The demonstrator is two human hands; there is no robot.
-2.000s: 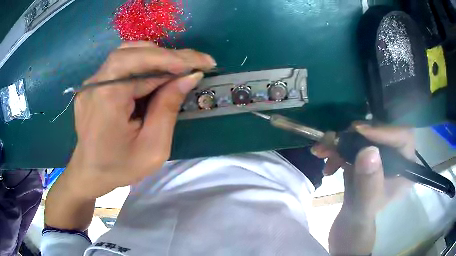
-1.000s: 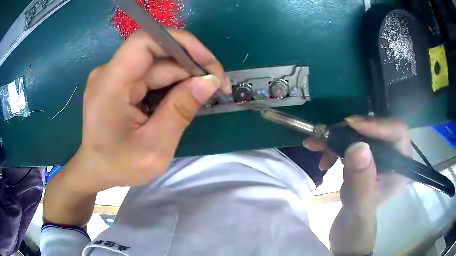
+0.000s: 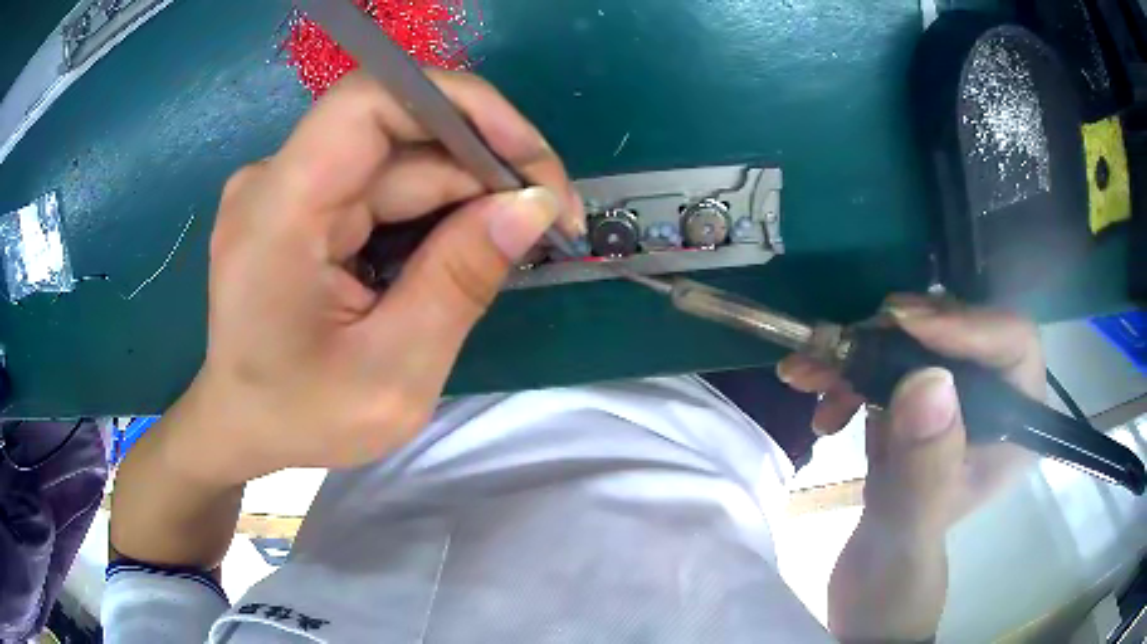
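Observation:
My left hand [image 3: 365, 264] pinches grey metal tweezers [image 3: 421, 98]. Their tips are down on the silver-grey strip [image 3: 654, 189], left of a dark round part [image 3: 614, 234]. A thin red wire [image 3: 595, 259] shows at the tips. My left fingers hide the strip's left part. A second round part [image 3: 704, 224] sits further right in the strip. My right hand [image 3: 931, 390] holds the soldering iron [image 3: 755, 317] by its black handle. The iron's thin tip reaches the strip's lower edge, just right of the tweezer tips; whether it touches the wire I cannot tell.
A loose pile of red wires [image 3: 377, 38] lies on the green mat [image 3: 742, 88] beyond my left hand. A black stand [image 3: 950, 164] with silvery crumbs and a yellow sponge [image 3: 1107, 176] are at the right. A shiny clear packet [image 3: 38, 245] and a pale strand [image 3: 161, 258] lie left.
My left hand has swung the tweezers from lying nearly flat to pointing down onto the strip, then stayed there. Over the last second the iron has shifted slightly right.

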